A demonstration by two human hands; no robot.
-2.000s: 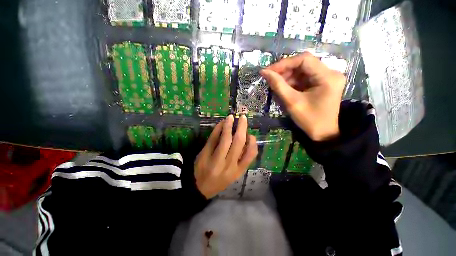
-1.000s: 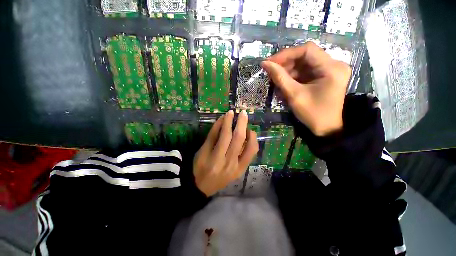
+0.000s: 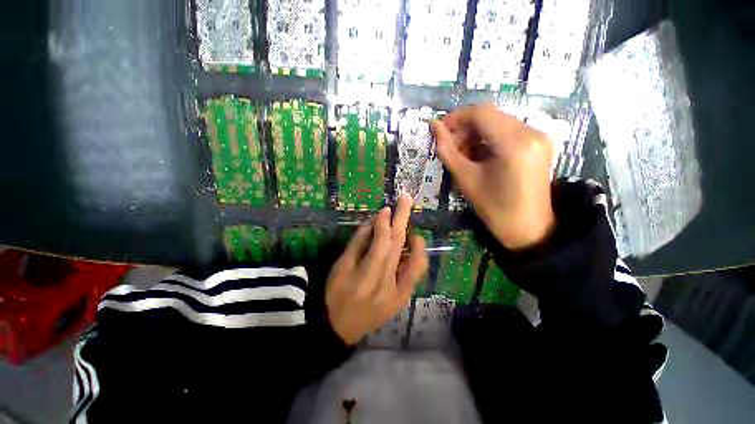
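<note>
A patterned adhesive sheet (image 3: pixel 414 157) lies over the fourth board of the middle row, part dark mesh, part white. My right hand (image 3: pixel 495 170) pinches it at its upper right edge between thumb and forefinger. My left hand (image 3: pixel 374 277) rests below, one fingertip touching the sheet's lower end, its fingers slightly spread. Green circuit boards (image 3: pixel 362 157) sit to the left in the clear blister tray (image 3: pixel 257 85). Boards right of the sheet are mostly hidden behind my right hand.
Covered boards (image 3: pixel 365 41) fill the row beyond. A slanted silvery sheet stack (image 3: pixel 646 141) lies to the right. Hazy translucent sheets (image 3: pixel 116 124) lie to the left. More green boards (image 3: pixel 459 269) are nearer me. A red plastic object (image 3: pixel 50 298) is at lower left.
The sheet's lower right part now looks white over the board instead of dark mesh. My left fingertip has moved onto its lower end. The whole view has shifted slightly.
</note>
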